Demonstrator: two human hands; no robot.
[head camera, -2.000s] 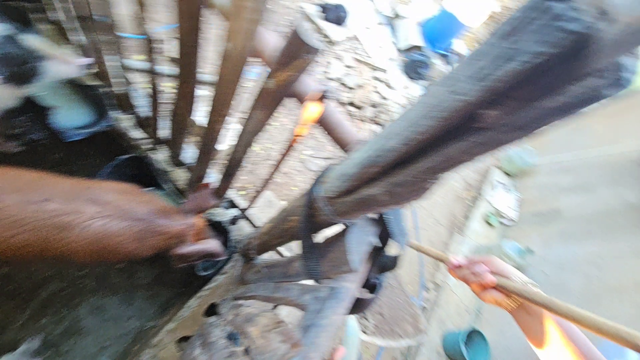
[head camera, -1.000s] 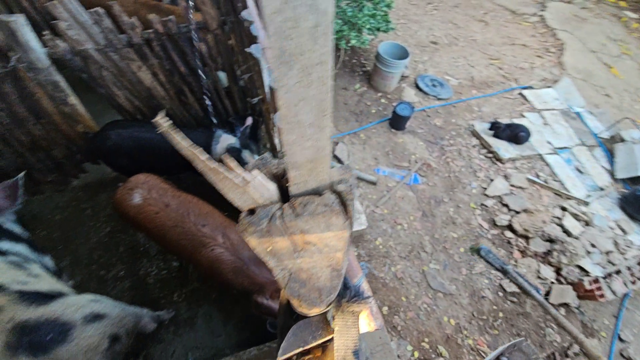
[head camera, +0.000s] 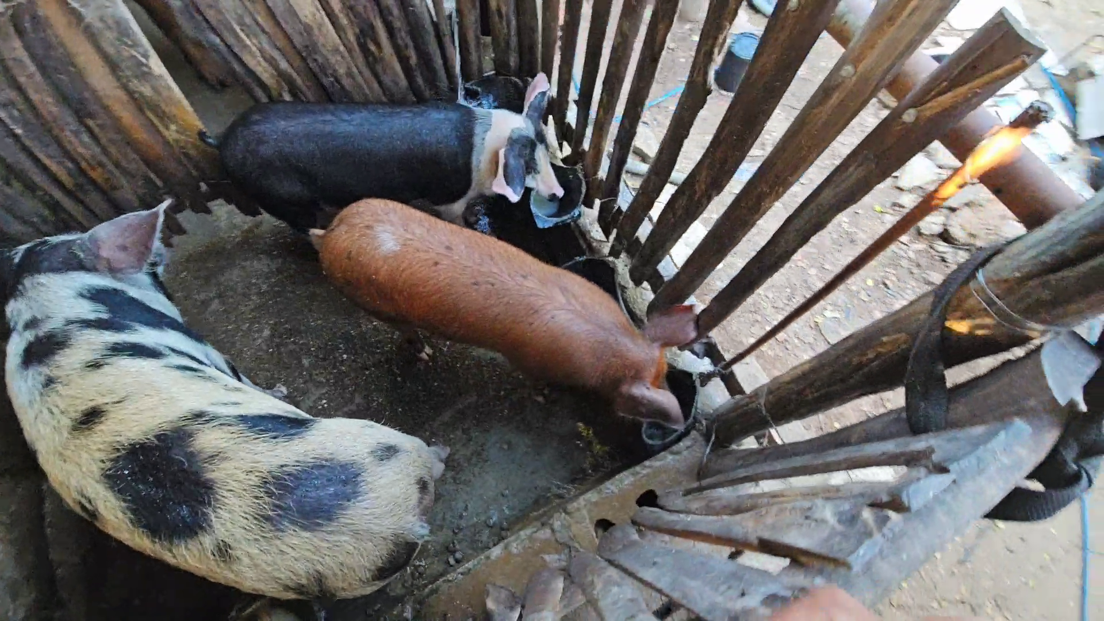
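At the bottom edge, right of centre, a small blurred part of a hand (head camera: 824, 604), seemingly my right hand, shows beside the weathered wooden slats (head camera: 690, 569). Its fingers and anything in it are hidden. My left hand is out of view. A reddish-brown pig (head camera: 492, 293) has its snout in a dark feed container (head camera: 662, 434) at the pen's corner. Behind it a black pig with a pale head (head camera: 354, 155) stands at another container (head camera: 556, 207). A spotted pig (head camera: 224, 466) stands at the left. Orange flame-like light (head camera: 992, 155) shows near a thin rod's upper end.
A fence of upright wooden slats (head camera: 759, 164) runs along the pen's far side and right. A thick wooden post (head camera: 828, 354) with a black strap (head camera: 927, 371) crosses the right side. Outside lie rubble and a dark bucket (head camera: 736, 62).
The view has swung widely, from the yard back over the pen. Two seconds ago a hand wearing a bracelet held a wooden stick at the right; neither shows there now.
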